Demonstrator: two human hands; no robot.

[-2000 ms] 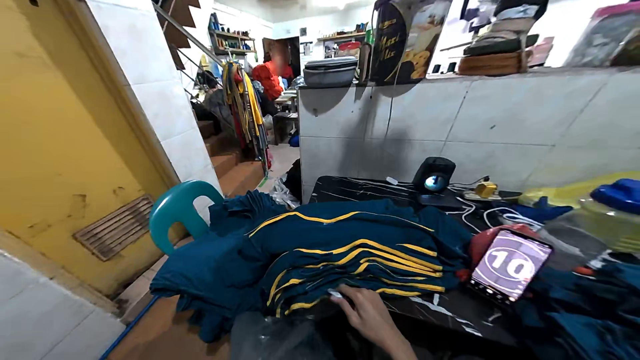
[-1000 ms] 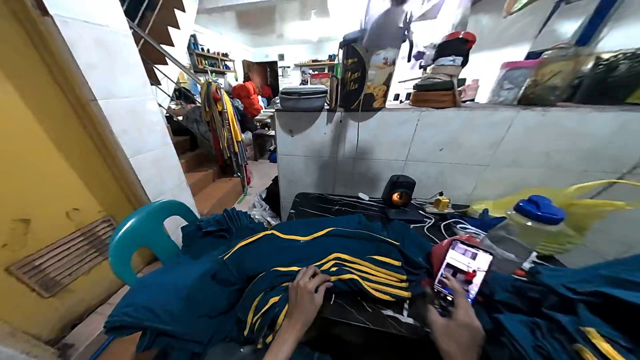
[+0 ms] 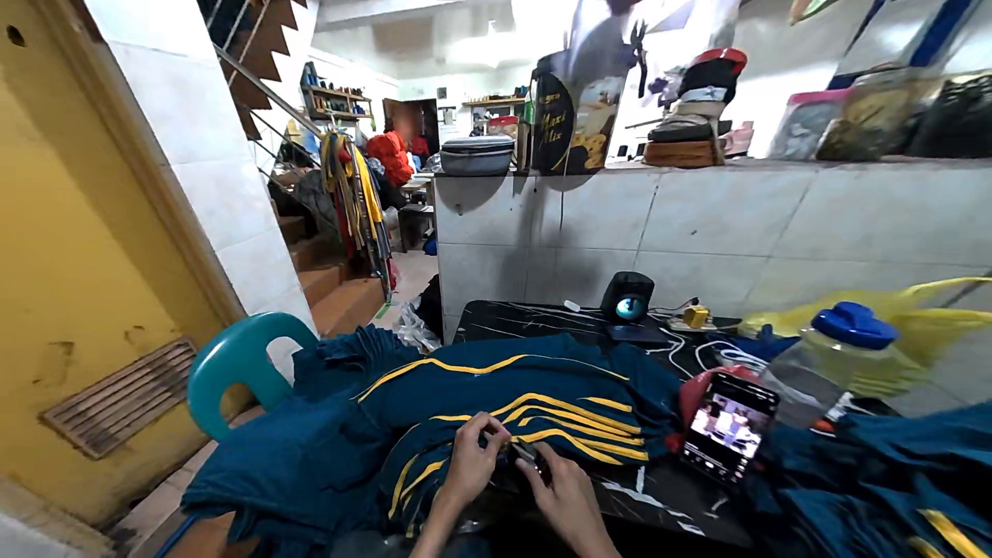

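Observation:
Dark teal garments with yellow piping (image 3: pixel 465 387) lie in layers over the black marble-patterned table (image 3: pixel 504 318). At the near edge of the pile, my left hand (image 3: pixel 474 457) pinches the fabric edge between thumb and fingers. Close to its right, my right hand (image 3: pixel 562 492) is closed around a small dark tool (image 3: pixel 528 453), possibly thread snips, whose tip is at the fabric by my left fingertips. A smartphone (image 3: pixel 730 428) with a lit screen leans against a red object (image 3: pixel 692 399) to the right of the pile.
A small black speaker (image 3: pixel 628 297), a yellow plug adapter (image 3: pixel 696 315) and white cables stand behind. A clear jug with a blue lid (image 3: pixel 855 324) is at right, by more teal fabric (image 3: pixel 876 473). A teal plastic chair (image 3: pixel 221 364) stands left. A person in red (image 3: pixel 391 157) is in the far room.
My right hand has left the phone's screen and come beside my left hand, now with a small dark tool in it. The phone's screen showed a large number two seconds ago and now shows a picture.

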